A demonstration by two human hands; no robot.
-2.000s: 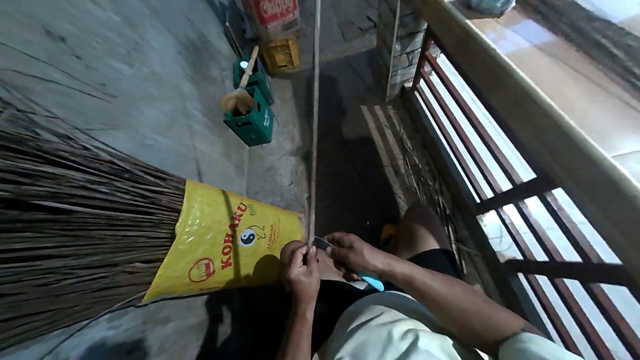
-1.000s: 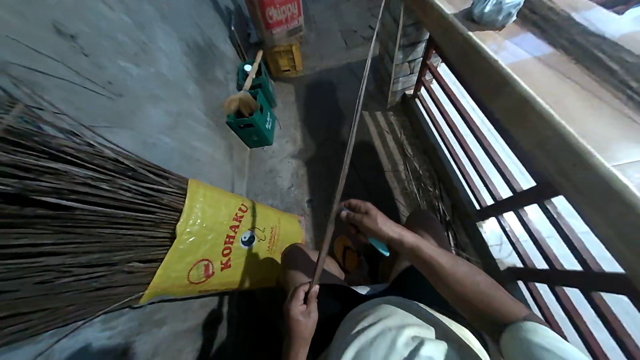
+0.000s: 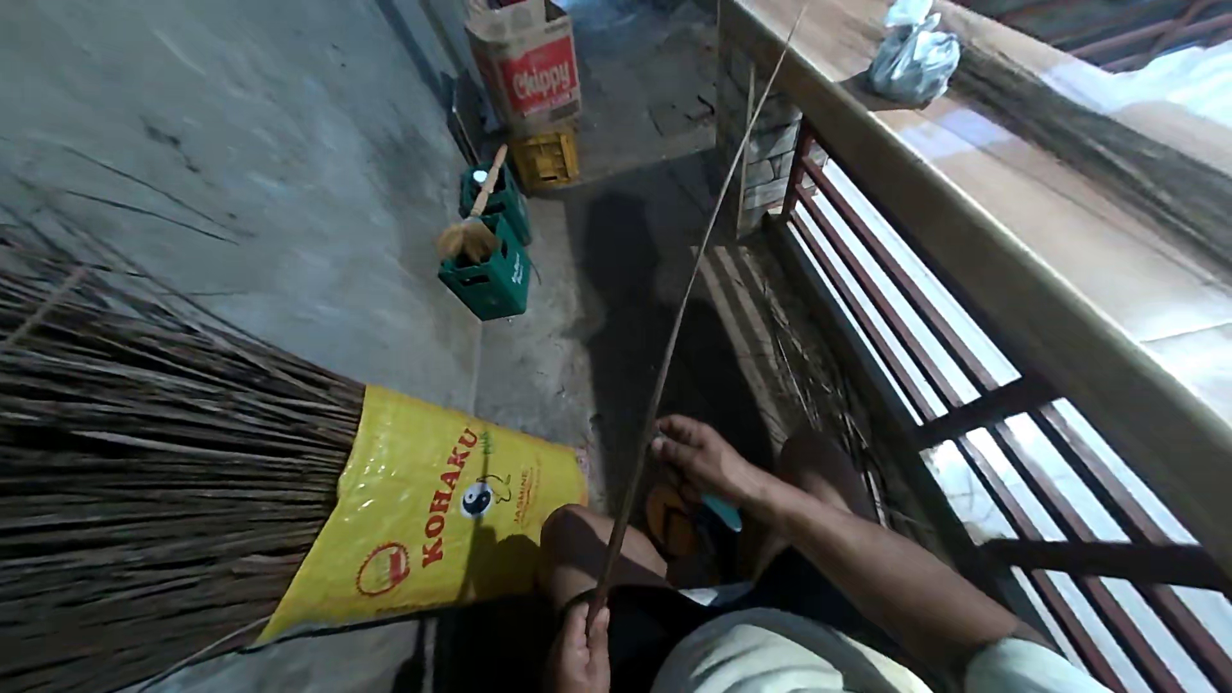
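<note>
One long thin brown strip, like a dried palm leaf rib [image 3: 674, 327], rises from my lap toward the top of the view. My left hand [image 3: 582, 647] grips its lower end near my knee. Beside its middle, my right hand [image 3: 707, 462] is curled round a knife, mostly hidden, whose turquoise handle [image 3: 722, 512] sticks out below the palm. The thumb and index finger of that hand are at the strip; whether they touch it I cannot tell. At the left, a yellow woven sack [image 3: 423, 520] holds a large bundle of similar dry strips [image 3: 173, 452].
Green plastic crates [image 3: 500, 279] with a brush [image 3: 472, 231] on top stand by the grey wall. Behind are a yellow crate [image 3: 544, 160] and a cardboard box [image 3: 534, 77]. A railing [image 3: 972, 414] with a tiled ledge runs along the right, bearing a tied plastic bag [image 3: 914, 63]. Loose strips [image 3: 818, 375] lie beneath.
My hands were together at the strip two seconds ago; my left hand has since moved down toward my lap. The strip has tilted, its far end now farther right.
</note>
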